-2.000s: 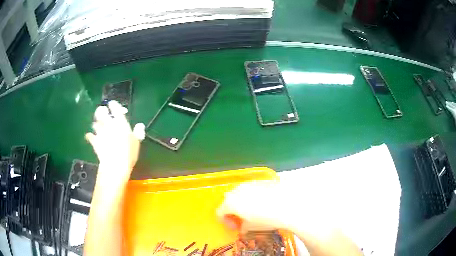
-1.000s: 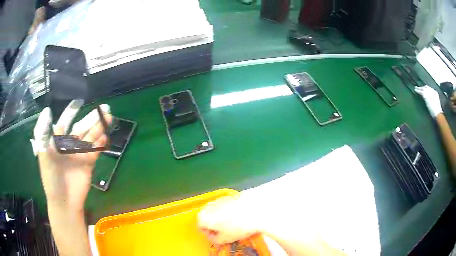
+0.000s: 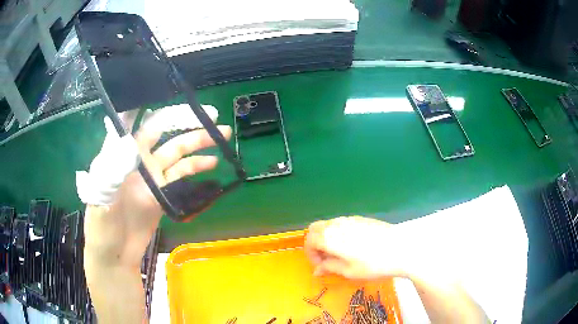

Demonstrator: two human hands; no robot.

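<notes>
My left hand [image 3: 158, 152], with white coverings on some fingers, holds a black phone middle frame [image 3: 127, 79] raised and tilted at the upper left. Fingers show through its open window. My right hand [image 3: 345, 245] is over the far right part of the orange tray [image 3: 234, 250], fingers curled together; glare hides whether it pinches anything. Thin dark and coppery side keys [image 3: 367, 310] lie in a heap at the tray's near right, with a few loose ones beside them.
Middle frames lie spaced on the green surface: one [image 3: 263, 136] beyond the tray, others [image 3: 442, 123] to the right. Frame stacks stand at far left [image 3: 38, 253] and far right [image 3: 564, 209]. A white sheet [image 3: 469, 247] lies right of the tray. Stacked trays [image 3: 272, 57] stand beyond.
My left hand picked up a middle frame and now holds it higher and turned, nearer the view. My right hand moved from low over the key heap to the tray's far right part.
</notes>
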